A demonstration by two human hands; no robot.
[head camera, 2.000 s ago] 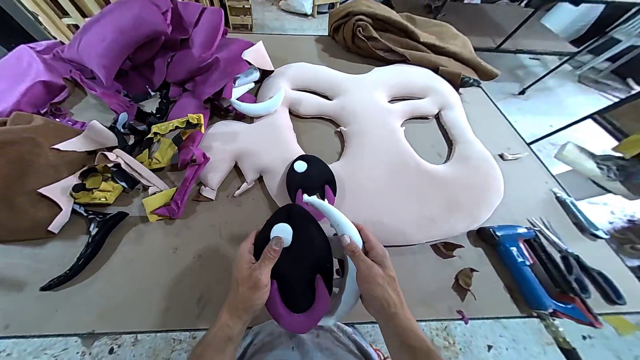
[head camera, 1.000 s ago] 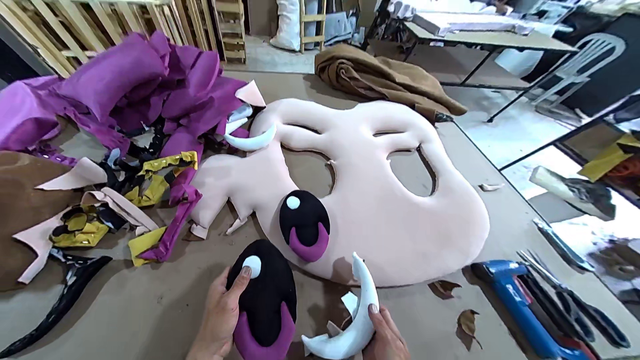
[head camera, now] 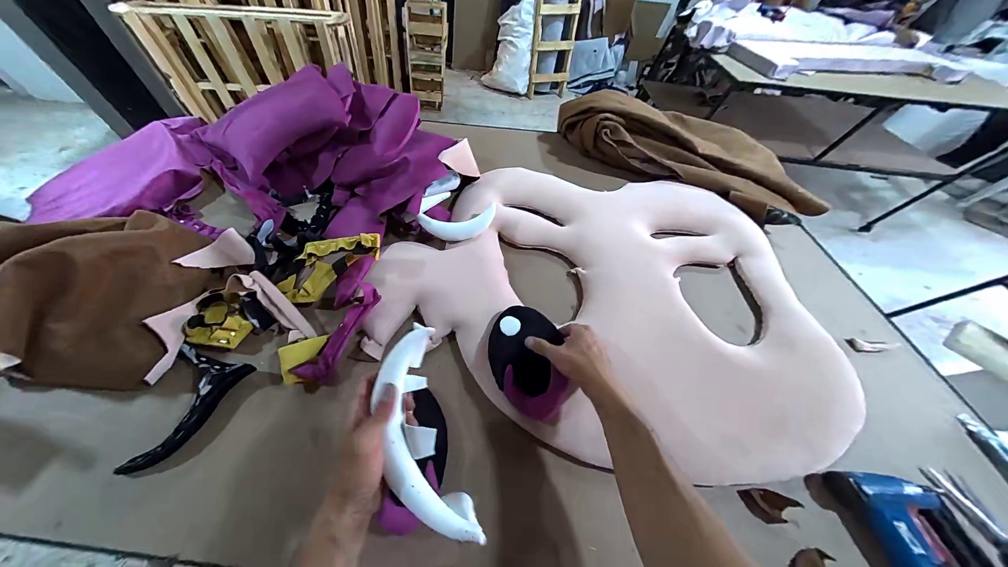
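My left hand point(head camera: 366, 449) grips a curved white padded crescent point(head camera: 405, 465) with small tabs along its inner side. Partly hidden behind it, a black padded oval with a purple lower part point(head camera: 431, 409) is at the same hand; whether it is held or lies on the table cannot be told. With thumb and fingers, my right hand point(head camera: 579, 354) grips the edge of another black oval point(head camera: 512, 339), which has a white dot and a purple crescent. That oval rests over the edge of a large pale pink padded face-like shape point(head camera: 693, 409) with cut-out openings. Another white crescent point(head camera: 461, 228) lies at its upper left.
Purple fabric point(head camera: 291, 134), brown cloth point(head camera: 87, 299) and yellow scraps point(head camera: 311, 279) lie left; a black curved piece point(head camera: 189, 417) is nearer. A brown fabric roll point(head camera: 669, 142) lies at the back. At front right are a blue glue gun point(head camera: 890, 504) and metal tools point(head camera: 965, 500).
The white crescent has passed from my right hand to my left. My right hand has moved onto the smaller black oval. The view has tilted up.
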